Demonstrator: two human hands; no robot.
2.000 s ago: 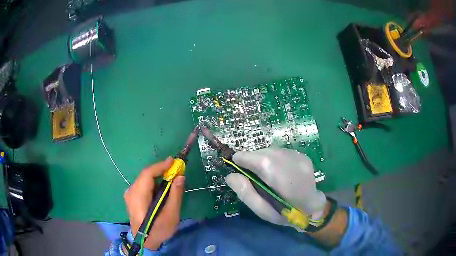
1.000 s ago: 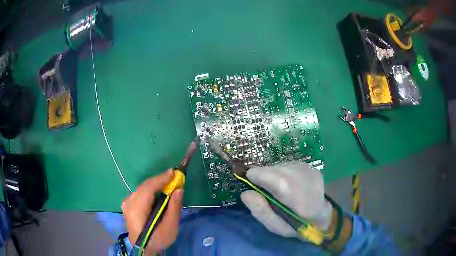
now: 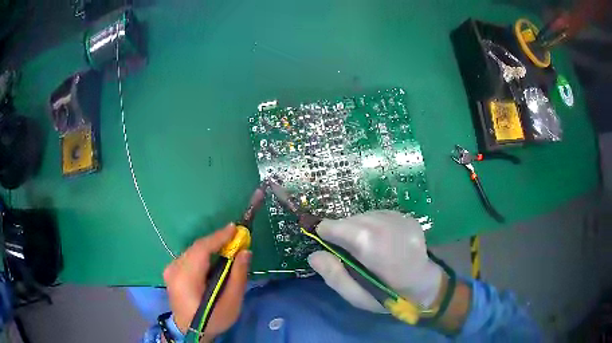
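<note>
A green circuit board [image 3: 386, 134] with dense silvery joints lies flat on the green mat. My bare left hand [image 3: 207, 278] holds a black and yellow soldering iron [image 3: 235, 242], its tip at the board's left edge. My gloved right hand [image 3: 382, 258] holds a second soldering iron [image 3: 345, 258], its tip over the board's left part, close to the first tip. Whether the tips touch a joint is too small to tell. Thin solder wire [image 3: 134, 177] curves from the spool [image 3: 111, 43] to my left hand; its end shows between my hands.
An iron stand with a yellow sponge [image 3: 79, 151] is at left. A bulkier black stand [image 3: 473, 87] is at right, with a yellow ring [image 3: 532, 43], clear plastic [image 3: 540, 110] and green-and-white disc [image 3: 565, 91]. Side cutters [image 3: 478, 184] lie right of the board. A blurred hand [image 3: 574, 27] shows top right.
Since two seconds ago, the board and bench items sit higher in view. Since one second ago, the right iron's tip has shifted slightly left and up, nearer the left iron's tip.
</note>
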